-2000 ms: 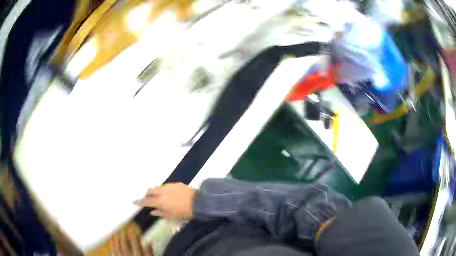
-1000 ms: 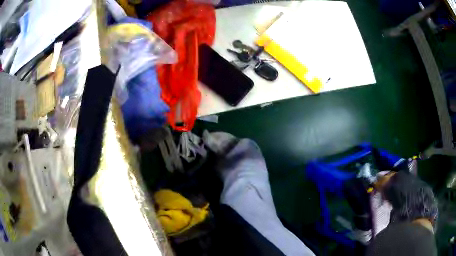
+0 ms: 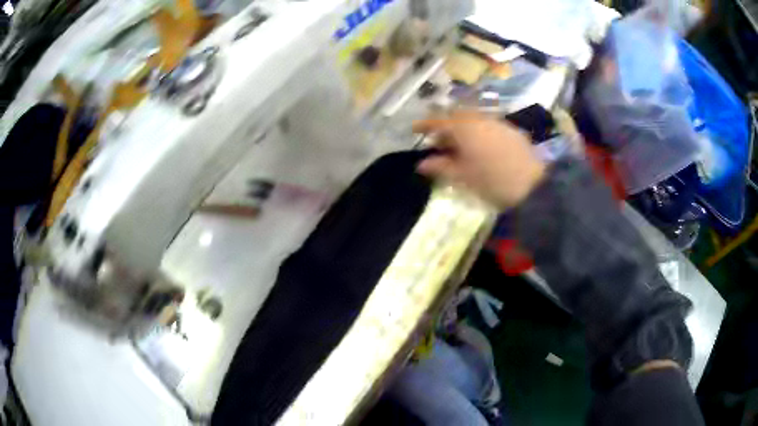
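A long dark band (image 3: 332, 258) lies along the table's front edge, from the bottom of the view up to my right hand. My right hand (image 3: 482, 158) is at the band's upper end, with the thumb and fingertips closed around its edge; the fingers are blurred. A small dark piece also shows just beyond the hand, and I cannot tell if it is the same band. My left hand is not in view. The off-white sewing machine (image 3: 249, 83) stands to the left of the band.
A thin brownish tool (image 3: 230, 210) lies on the machine bed. Mustard-brown strips (image 3: 71, 179) are behind the machine. The table's taped front edge (image 3: 391, 308) runs diagonally. Grey and blue plastic bags (image 3: 640, 108) hang at the upper right, above a white board (image 3: 706, 299) over green floor.
The view has swung back from the side board and floor to the machine. My right hand has come from the lower right edge to the band's upper end.
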